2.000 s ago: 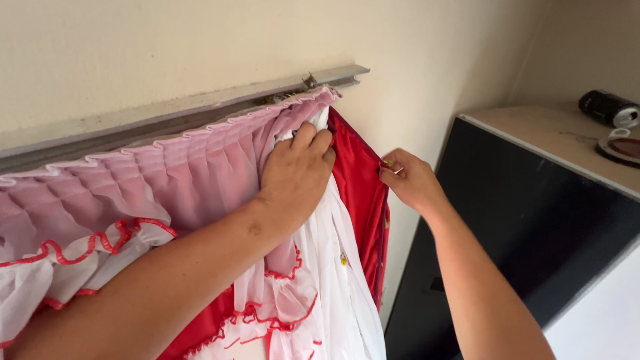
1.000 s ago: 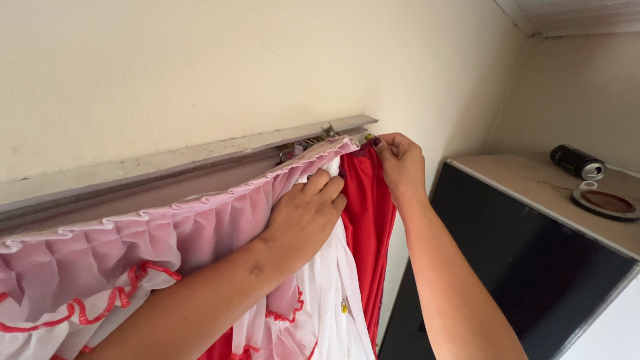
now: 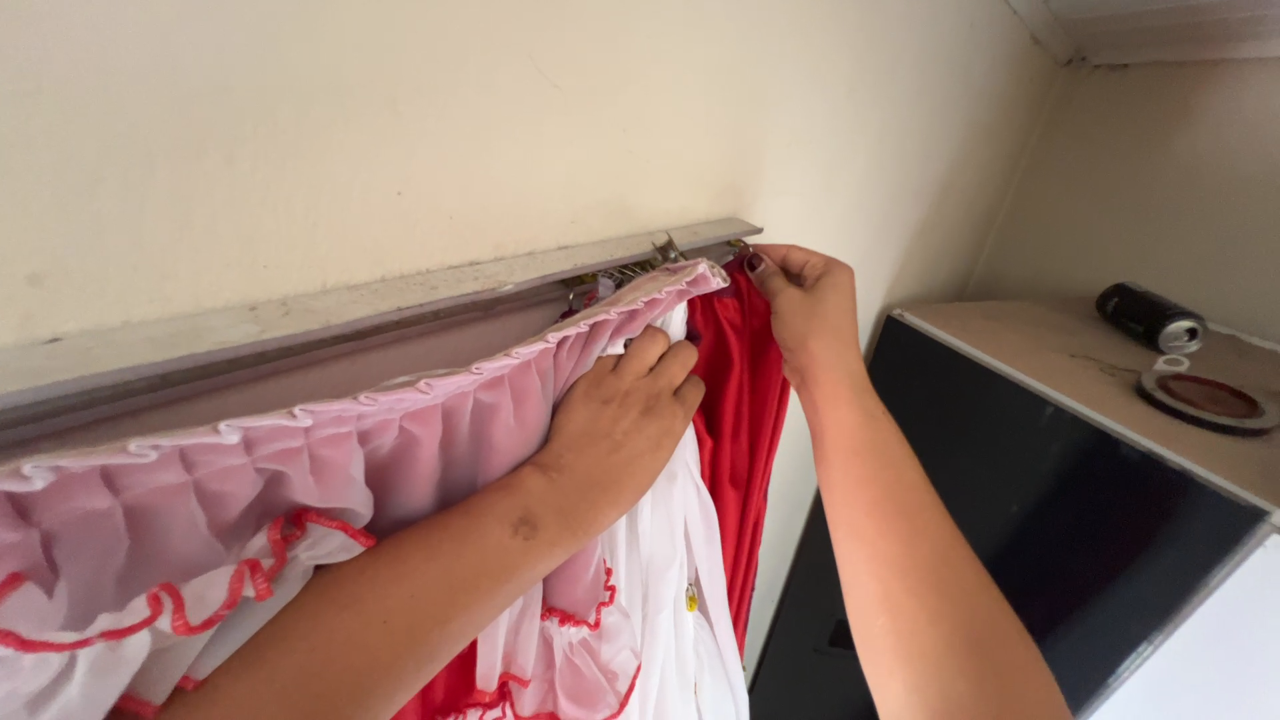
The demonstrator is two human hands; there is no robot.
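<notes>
Below a metal curtain rail (image 3: 400,290) on the wall hang a pleated pink sheer valance (image 3: 430,440) with red-edged ruffles, a white curtain (image 3: 690,520) and a red satin curtain (image 3: 740,370). My left hand (image 3: 630,420) grips the bunched white curtain beside the valance, fingers curled. The top corner of the red curtain is pinched between thumb and finger of my right hand (image 3: 810,300), right at the rail's end, next to a small metal hook (image 3: 740,246). Several metal hooks (image 3: 640,268) sit in the rail. A yellow-ended pin (image 3: 691,598) hangs on the white curtain.
At the right stands a tall cabinet with a dark front (image 3: 1030,500). On its top lie a dark drink can (image 3: 1150,315) on its side and a round dark-rimmed object (image 3: 1210,397). The wall meets a corner and ceiling at upper right.
My right hand has raised the red curtain's top edge from beside and below the rail to the rail's end. My left hand has stayed on the white curtain. The view has tilted up.
</notes>
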